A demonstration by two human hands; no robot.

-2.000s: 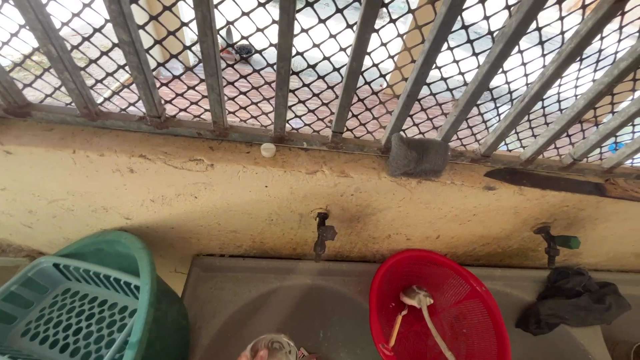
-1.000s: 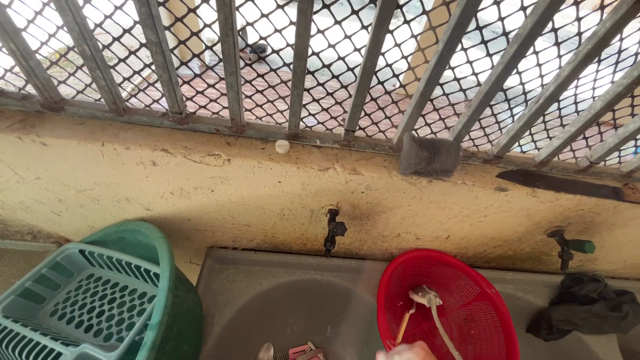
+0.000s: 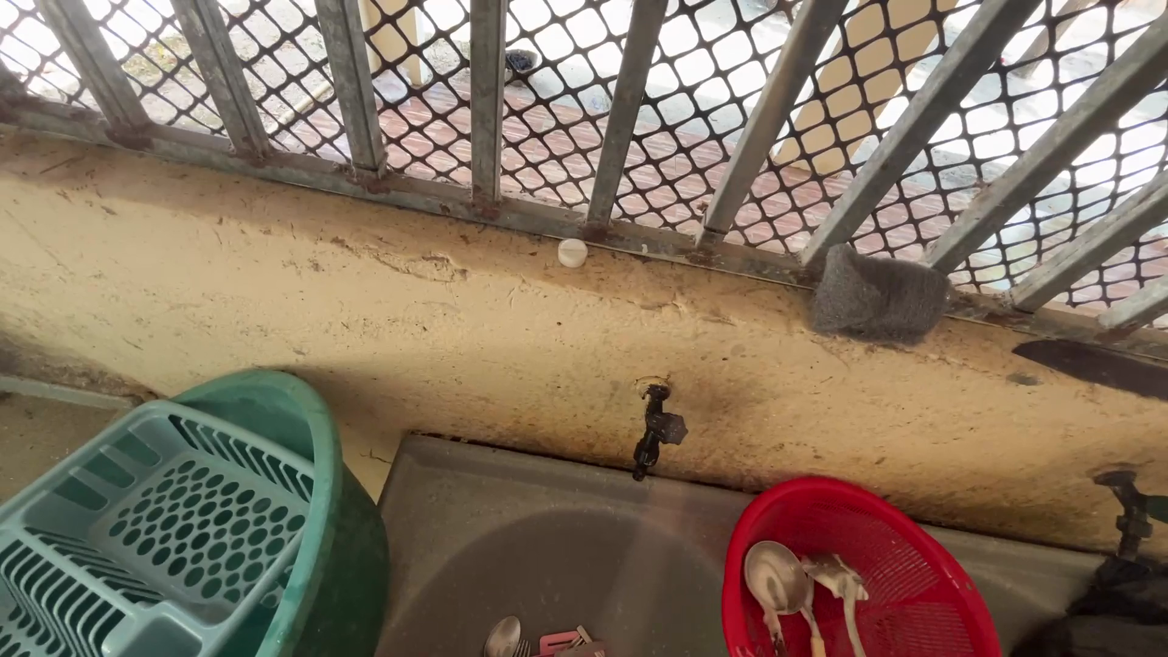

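Observation:
Neither of my hands shows in the head view now. At the lower right, a red plastic colander (image 3: 903, 566) holds a metal ladle (image 3: 776, 577) and other long-handled utensils (image 3: 844, 589), their lower ends cut off by the frame's edge. In the grey sink basin (image 3: 547, 547) lie a metal spoon (image 3: 503, 636), the tines of a fork and a pink-handled item (image 3: 558, 641), partly out of frame. A black tap (image 3: 655, 429) projects from the wall above the basin.
A light green dish rack (image 3: 196, 529) rests in a green tub (image 3: 351, 547) at left. On the ledge below the barred window are a white cap (image 3: 572, 253), a grey scouring pad (image 3: 878, 297) and a dark blade (image 3: 1095, 365). A second tap (image 3: 1130, 516) and dark cloth (image 3: 1109, 611) are at right.
A ladle now lies in the red colander, where earlier frames show none. The hand seen at the colander's lower edge a second ago has left the view.

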